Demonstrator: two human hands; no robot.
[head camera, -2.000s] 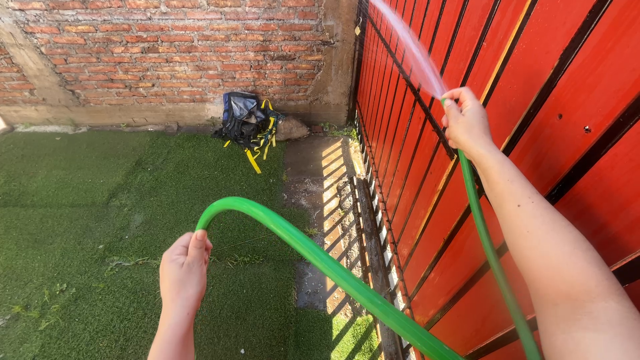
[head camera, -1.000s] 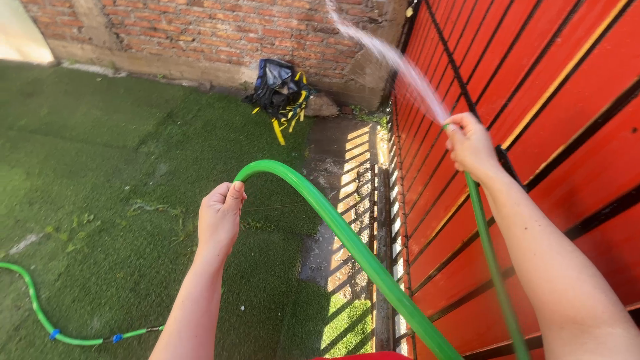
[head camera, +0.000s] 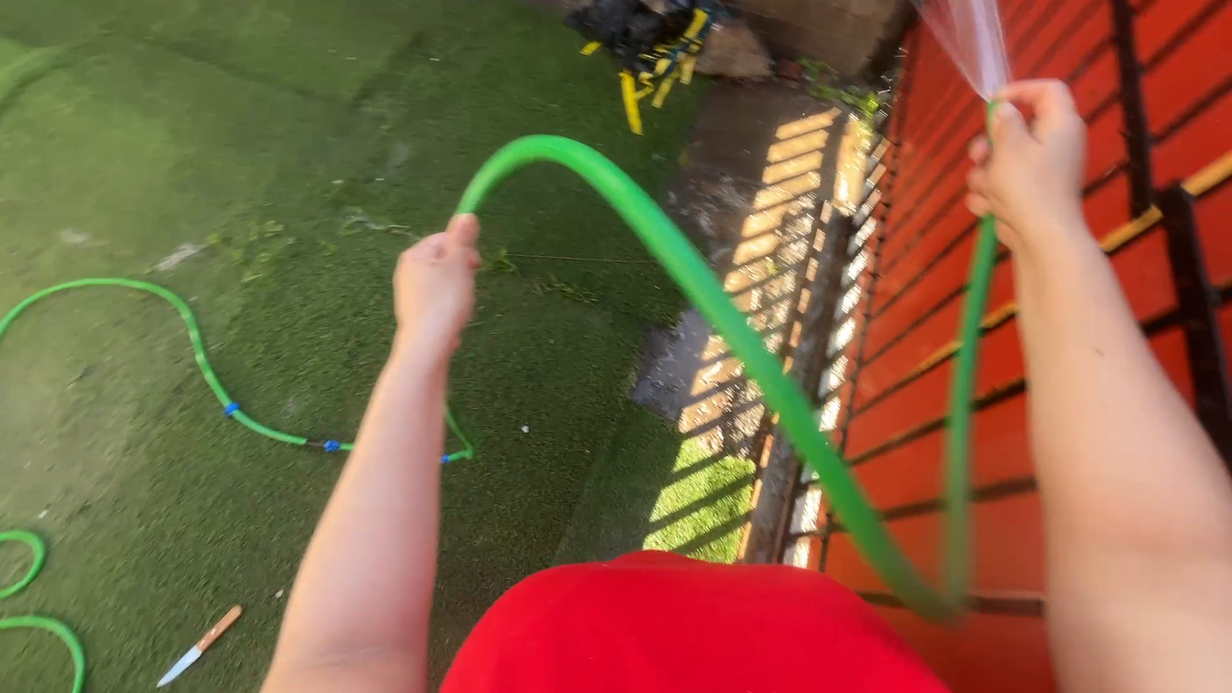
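Note:
A green garden hose (head camera: 717, 303) runs in a loop between my hands. My left hand (head camera: 438, 274) grips it at mid-frame, where it arches up and then drops to the right. Near its outlet at the upper right, my right hand (head camera: 1035, 159) holds the hose, thumb and fingers around the end. Water (head camera: 977, 48) sprays upward from that end, beside the red fence (head camera: 1001, 404). More hose lies on the artificial grass at the left, with blue ties or clamps (head camera: 232, 409) on it.
A knife with a wooden handle (head camera: 214, 630) lies on the artificial grass (head camera: 539, 385) at the lower left. A black bag with yellow straps (head camera: 630, 34) and a stone (head camera: 736, 50) are at the top. A wet paved strip (head camera: 717, 144) runs beside the fence.
The view has tilted down strongly, bringing the knife and more of the hose on the ground into sight. Both hands keep hold of the hose, and water still sprays.

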